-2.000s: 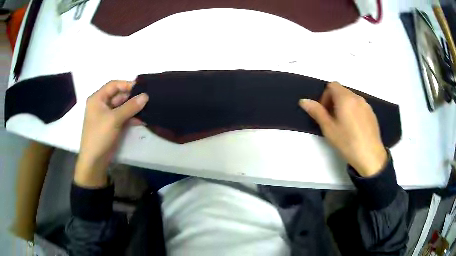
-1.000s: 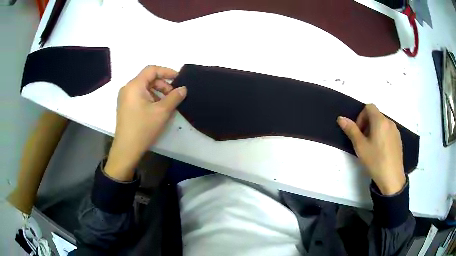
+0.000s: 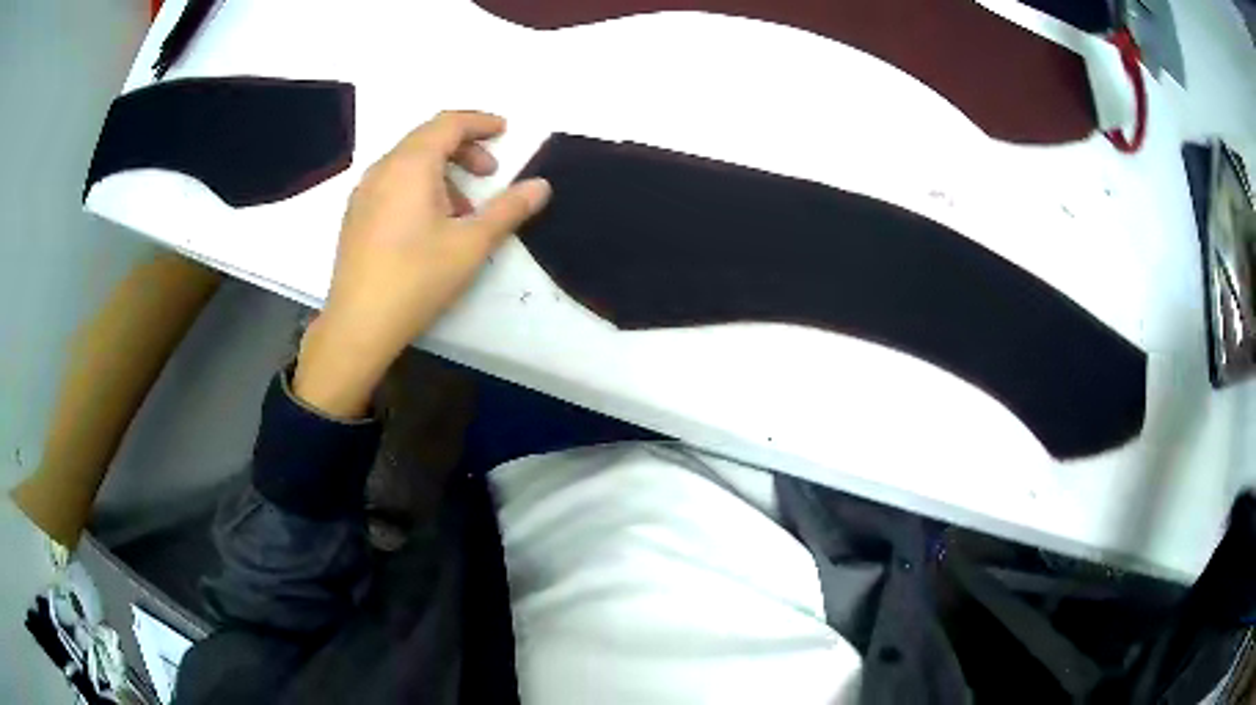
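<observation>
A black collar piece (image 3: pixel 813 255) with a thin red edge lies flat on the white table in front of me. My left hand (image 3: pixel 430 227) is at its left end, fingers apart, with the thumb tip at the piece's edge; it does not grip the piece. My right hand is out of the picture; only a dark sleeve (image 3: pixel 1219 585) shows at the lower right edge.
Maroon collar fabric (image 3: pixel 882 48) lies at the far side, with a red loop (image 3: pixel 1132 97) at its right end. A finished black piece (image 3: pixel 234 135) lies at the left table corner. The iron (image 3: pixel 1230 262) is at the right edge, partly cut off.
My right hand has let go of the piece's right part and left the picture. My left hand's fingers have come off the left end. The view has shifted, and the piece lies flat.
</observation>
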